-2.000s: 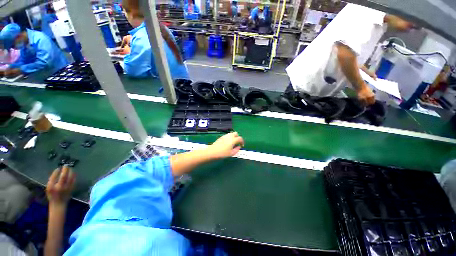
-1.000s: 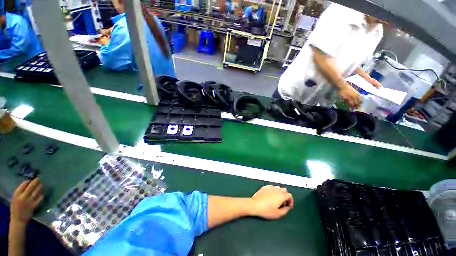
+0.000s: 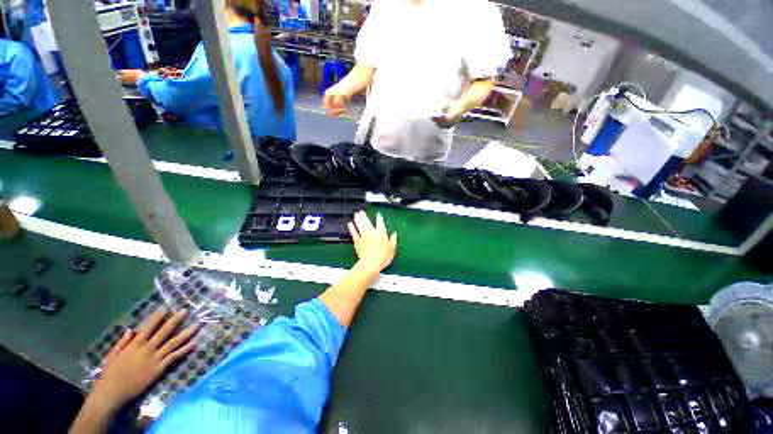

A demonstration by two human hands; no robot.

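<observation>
The black tray [image 3: 335, 202] lies flat on the green conveyor, with two small white squares in its near row. My left hand [image 3: 373, 243], in a light blue sleeve, reaches to the tray's near right corner. Its fingers are apart and the fingertips are at or just over the tray edge; contact is hard to tell. I see nothing held in it. My right hand is out of the picture.
A neighbour's bare hand [image 3: 146, 356] lies on a clear part sheet [image 3: 222, 326]. Small black parts [image 3: 82, 264] lie at far left. Stacked blister trays [image 3: 627, 364] and a fan [image 3: 746, 335] stand right. Black loops [image 3: 409, 184] line the belt; a person stands behind.
My left hand has moved from over the near bench forward to the tray corner, and its curled fingers have opened. The neighbour's hand has moved onto the clear sheet. The standing person has shifted left.
</observation>
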